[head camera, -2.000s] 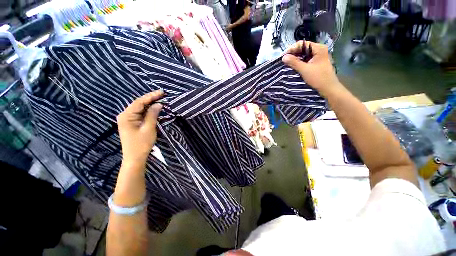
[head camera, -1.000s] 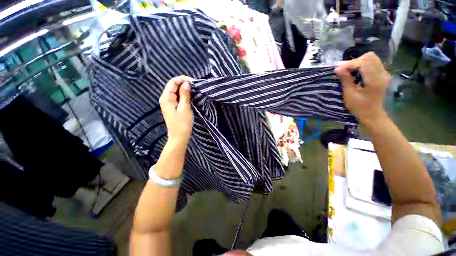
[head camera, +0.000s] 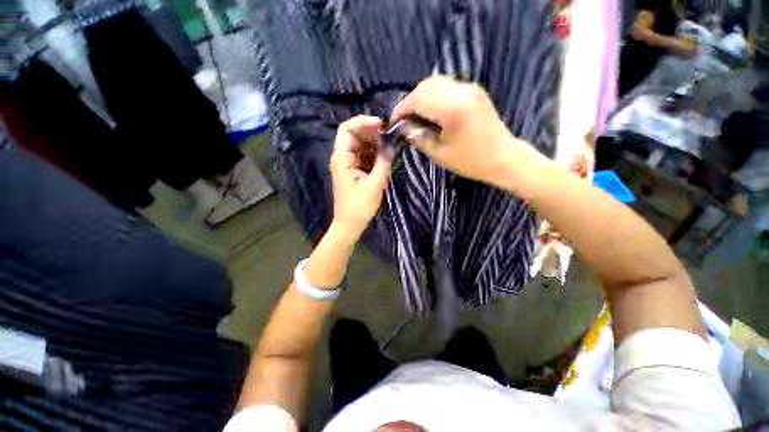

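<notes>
A navy-and-white striped garment (head camera: 422, 202) hangs in front of me, blurred in its upper part, with a dark band across it. My left hand (head camera: 361, 164) pinches a small dark bit of the striped cloth at mid-garment. My right hand (head camera: 455, 126) is right beside it, its fingers closed on a small dark tool with a shiny tip, which looks like thread snips (head camera: 417, 128). The tip touches or nearly touches the cloth at my left fingertips. Which part of the garment is pinched there cannot be told.
Dark garments hang at the upper left (head camera: 152, 93), and more dark striped clothes (head camera: 110, 287) fill the lower left. Pale and pink garments (head camera: 590, 76) hang to the right. A table edge (head camera: 590, 346) is at the lower right. A person's arm (head camera: 662, 35) shows at the upper right.
The sleeve is no longer stretched between my hands. My right hand has come in beside my left, with the small tool at the cloth. The view has turned down and left.
</notes>
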